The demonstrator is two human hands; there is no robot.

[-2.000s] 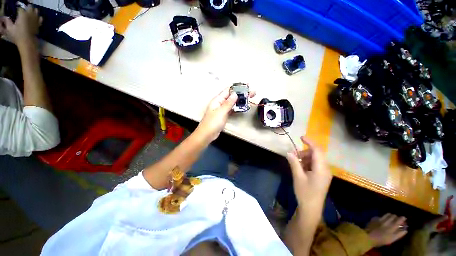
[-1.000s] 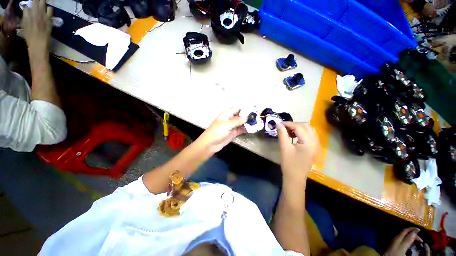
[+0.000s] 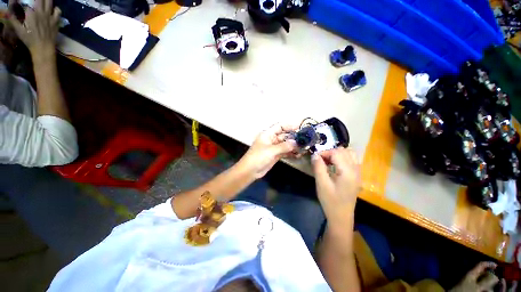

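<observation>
My left hand [image 3: 271,150] holds a small module [image 3: 304,137] with a dark round centre by its left side, over the bench's front edge. Right beside it, a black housing [image 3: 341,132] with a white inner plate and a round hole lies on the bench, open side toward the module. My right hand [image 3: 338,174] is at the housing's near side, thumb and fingertips pinched together close to the module. What lies between those fingertips is too small to tell. A thin wire loops above the module.
Another wired housing [image 3: 231,41] and two blue modules [image 3: 352,80] stand further back. Blue trays [image 3: 400,34] are at the back, a dense pile of black assemblies [image 3: 457,131] at right. A neighbour's arm [image 3: 45,80] is at left, a red stool [image 3: 123,162] below, another person's hand [image 3: 480,280] lower right.
Since the earliest frame my right hand has moved up and left to the housing. My left hand has brought the module right, beside the housing. The module now shows a darker face.
</observation>
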